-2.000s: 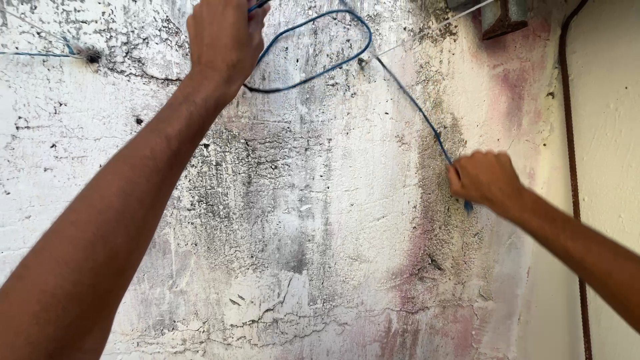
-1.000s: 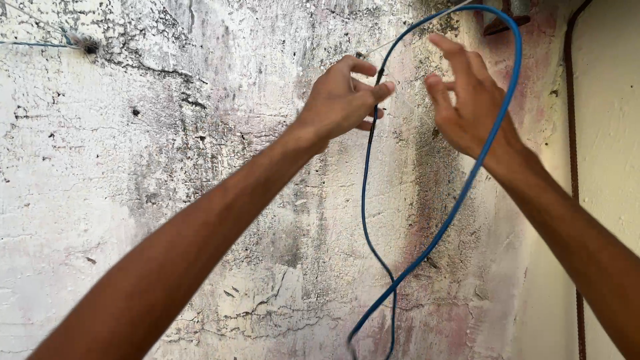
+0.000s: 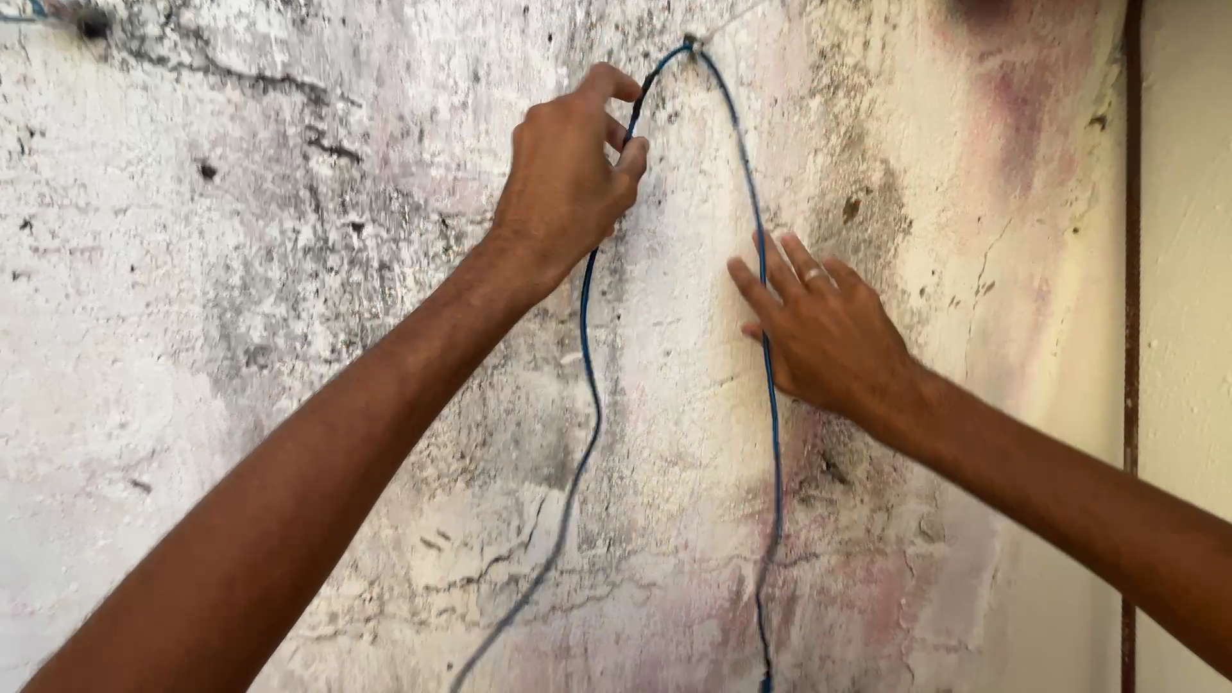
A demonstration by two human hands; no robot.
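Note:
A blue cord (image 3: 587,327) hangs in two strands from a small fixing (image 3: 690,43) on the wall, where a thin pale line also meets it. My left hand (image 3: 575,173) is at the left strand, its thumb and forefinger around it just below a dark wrapped or knotted part; how firmly it grips is hard to see. My right hand (image 3: 818,322), with a ring on one finger, lies behind the right strand with its fingers spread, by the wall. That strand ends in a blue tip at the bottom edge.
The plastered wall (image 3: 433,385) is cracked, stained and flaking. A rusty brown rod (image 3: 1133,289) runs upright along the right corner, beside a cream wall (image 3: 1189,241). At the top left, a dark hole (image 3: 91,23) has a bit of blue cord beside it.
The big blue loop that crossed in front of my right hand now hangs as a separate strand. My right hand has moved down. Two seconds ago it was closed on the cord's lower end.

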